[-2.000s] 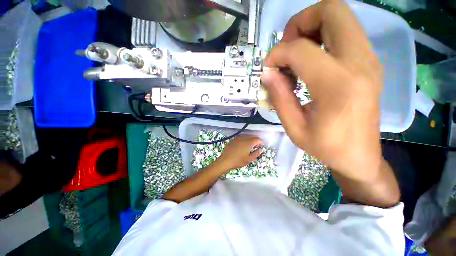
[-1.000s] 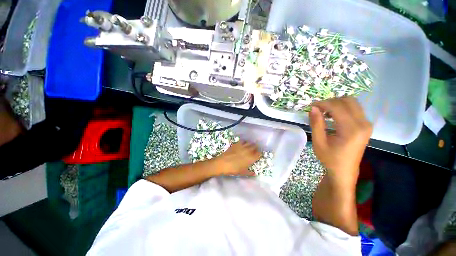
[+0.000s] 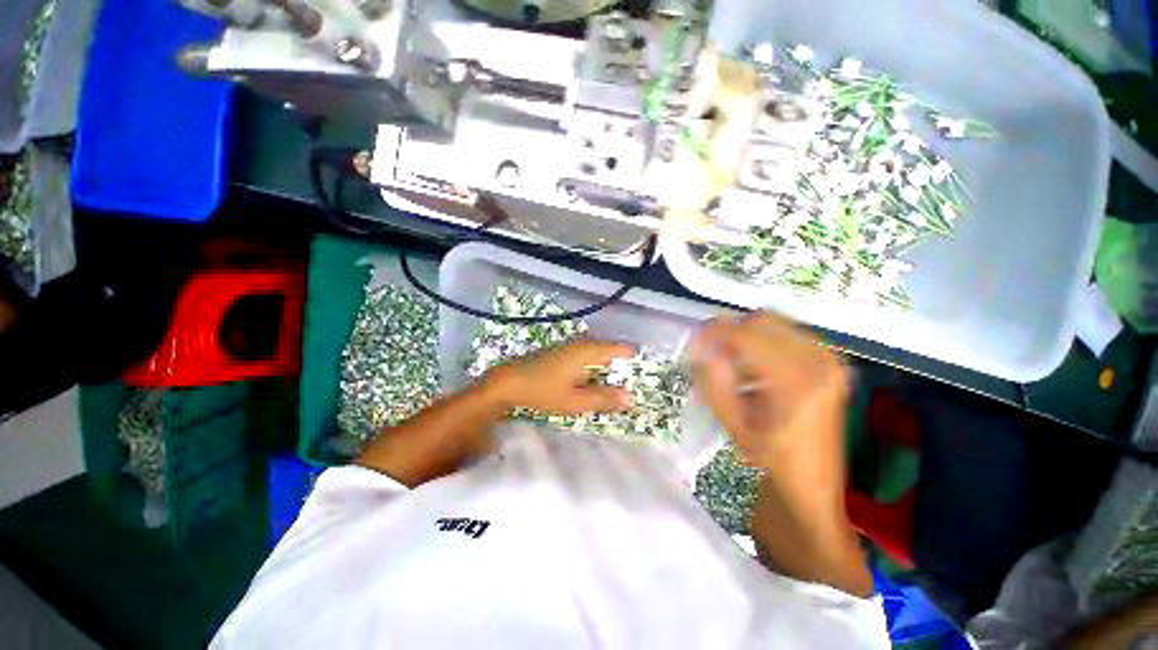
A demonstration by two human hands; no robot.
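Observation:
The lap tub (image 3: 460, 282), translucent white, sits against my body with small white and green components (image 3: 530, 312) heaped in it. My left hand (image 3: 559, 381) lies over the heap with fingers apart; small white parts show at its fingertips, but whether it grips one is unclear. My right hand (image 3: 771, 381) is blurred over the right end of the lap tub, its fingers curled; what it holds cannot be seen. The assembly fixture (image 3: 622, 140) stands above, with neither hand on it. Finished parts with green stems (image 3: 864, 191) lie in the large tub (image 3: 1016, 292).
A blue tray (image 3: 153, 127) lies left of the machine. A black cable (image 3: 508, 318) loops over the lap tub. Green crates (image 3: 328, 343) with components stand beneath. A red object (image 3: 191, 330) is at the left, near another person's dark sleeve (image 3: 64, 337).
My right hand has moved from the fixture past the large tub's front edge and down to the lap tub. My left hand stays in the lap tub, its fingers now more spread. The view has shifted.

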